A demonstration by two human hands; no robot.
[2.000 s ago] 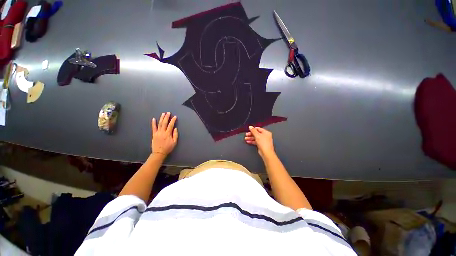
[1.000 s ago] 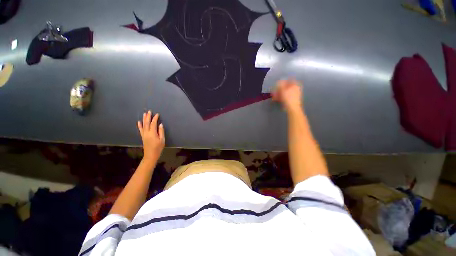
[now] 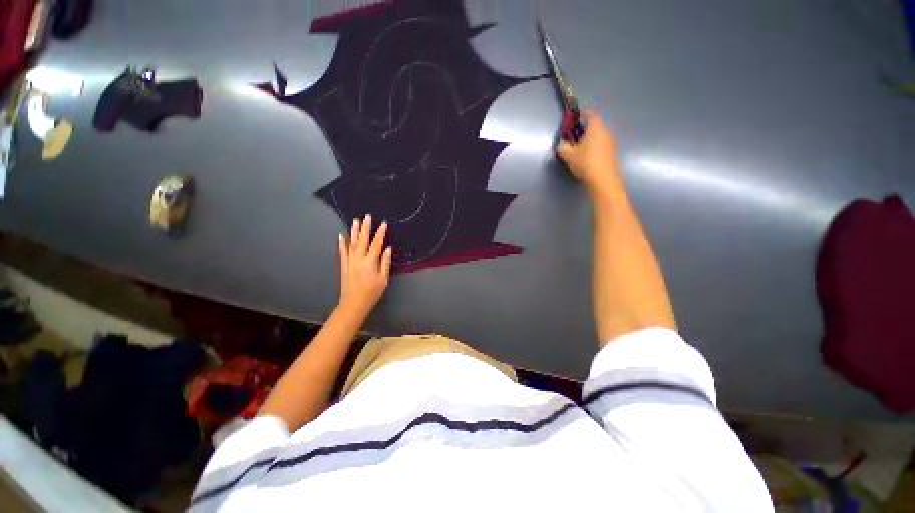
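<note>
A dark purple-black fabric remnant (image 3: 401,130) with jagged points, maroon strips and pale curved chalk lines lies flat on the grey table. My left hand (image 3: 364,263) rests flat with fingers spread on its lower left corner, holding nothing. Tailor's shears (image 3: 560,80) lie to the right of the cloth, blades pointing away. My right hand (image 3: 591,148) is closed around their handles, which it mostly covers.
On the grey table (image 3: 702,250), a cloth weight (image 3: 172,203) and dark cut pieces (image 3: 148,100) under a silver clip are at left. Cream curved patterns (image 3: 55,138) are further left. Maroon panels (image 3: 871,301) are at right. Dark and red scraps lie below the table.
My right hand has moved from the cloth's lower right edge up to the shears and taken hold of their handles. My left hand has moved right from the bare table onto the cloth's corner.
</note>
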